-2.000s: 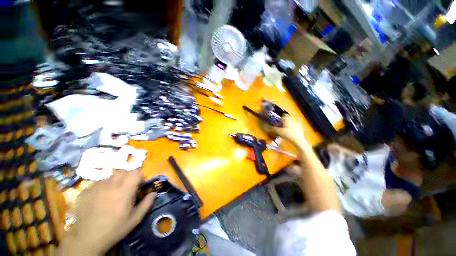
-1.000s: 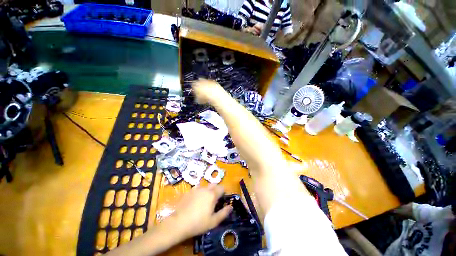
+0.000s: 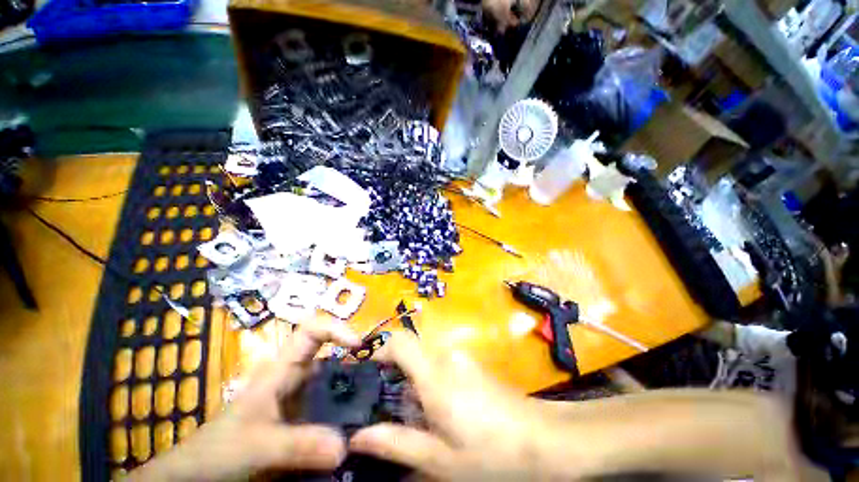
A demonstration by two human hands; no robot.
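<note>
The black appliance housing [image 3: 344, 391] is at the bottom centre, low in front of me, mostly covered by my hands. My left hand [image 3: 268, 405] grips its left side, with the thumb across the front. My right hand [image 3: 443, 400] is on its right side, fingers at the top edge and thumb near the middle. A small black part with thin red and yellow wires [image 3: 377, 329] sticks up at the fingertips. Whether it is joined to the housing cannot be told. The housing's centre hole is not visible.
A black glue gun with a red trigger [image 3: 548, 320] lies right. Flat plates [image 3: 297, 297], white paper [image 3: 311, 221] and small cylindrical parts [image 3: 414, 221] are heaped behind. A slotted black tray [image 3: 155, 311] is left, an open box [image 3: 348, 14] behind, a fan [image 3: 527, 130] and bottles [image 3: 563, 171] back right.
My right hand has come back from the box of black parts to the housing. Both hands are now on it, and the wired part shows between them. The view has shifted to the right.
</note>
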